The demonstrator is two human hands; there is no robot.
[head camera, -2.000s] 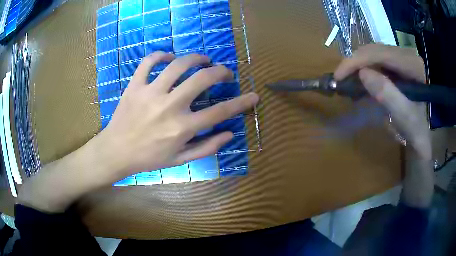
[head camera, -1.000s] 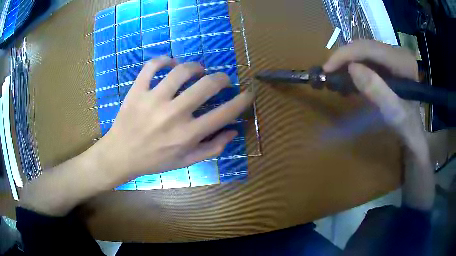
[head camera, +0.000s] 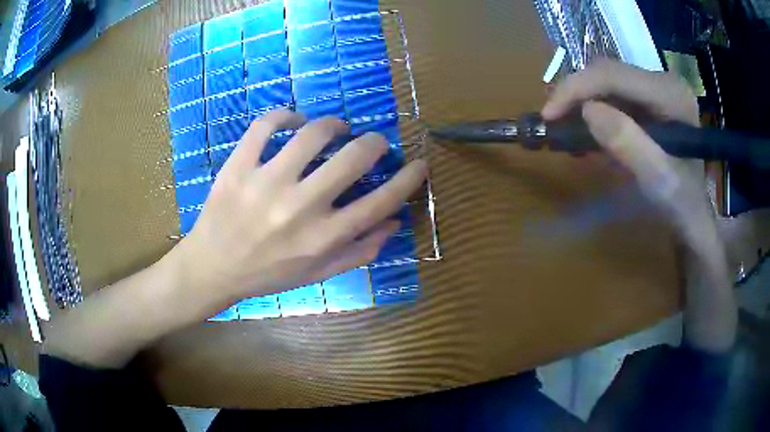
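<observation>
The blue solar cell array lies flat on the brown tabletop, with fine wire ends past both side edges. A thin silver bus ribbon runs along its right side, across the wire ends. My left hand is spread flat over the array, fingers apart, with a fingertip at the ribbon; it presses but grips nothing. My right hand holds the black soldering iron like a pen. Its dark tip points left at the ribbon, just above my left fingertip. Whether the tip touches cannot be told.
Cut ribbon bundles lie at the left and at the upper right. White strips lie at the far left. A stack of blue arrays is at the upper left. The tabletop's curved front edge is near me.
The iron has moved left and slightly up, bringing its tip to the ribbon. My left fingertip has drawn back slightly. The left hand stays on the array.
</observation>
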